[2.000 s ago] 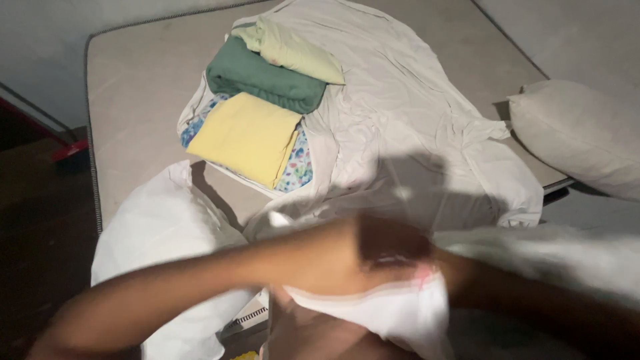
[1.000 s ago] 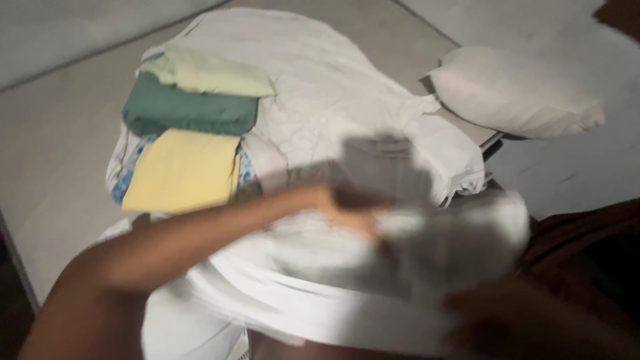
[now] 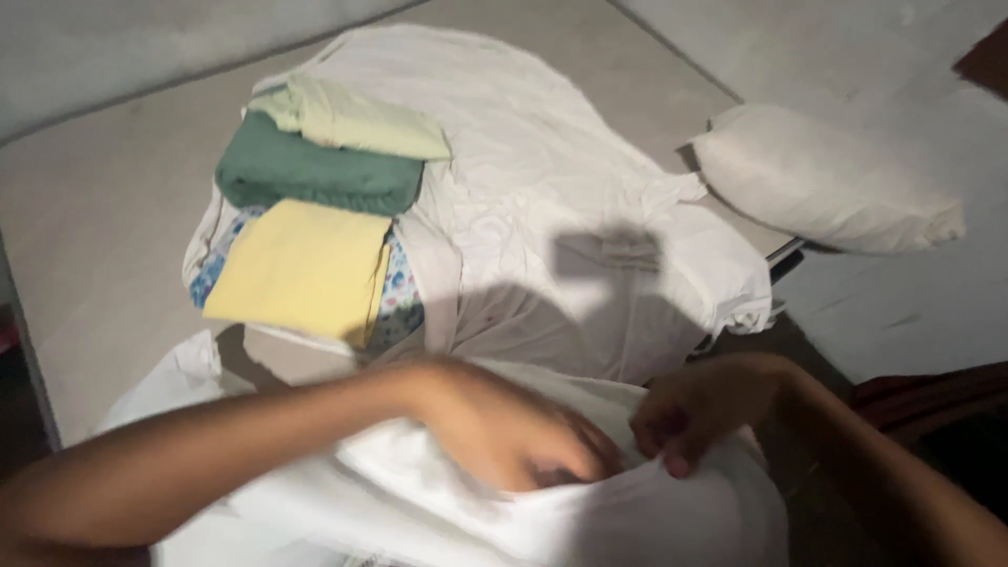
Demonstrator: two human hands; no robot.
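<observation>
A white cloth (image 3: 685,512) is bunched over something bulky at the near edge of the view; what it covers is hidden. My left hand (image 3: 520,433) lies on it with curled fingers pinching its upper fold. To the right, close beside, my right hand (image 3: 701,417) grips the same fold between thumb and fingers. Beyond the hands, a folded yellow cloth (image 3: 303,268) rests on a blue floral fabric (image 3: 400,287). Behind it are a folded green cloth (image 3: 315,169) and a pale green cloth (image 3: 366,126) partly on top of the green one.
A rumpled white sheet (image 3: 504,102) spreads over the beige mattress (image 3: 94,236), under the folded cloths. A whitish pillow (image 3: 827,181) sits at the mattress's right edge, by the wall. White fabric (image 3: 169,378) lies at the near left. Dark reddish cloth (image 3: 929,402) is at the right edge.
The white cloth, blurred and stretched between my hands one second ago, now hangs in a bunch. My right hand has come up beside the left at its fold.
</observation>
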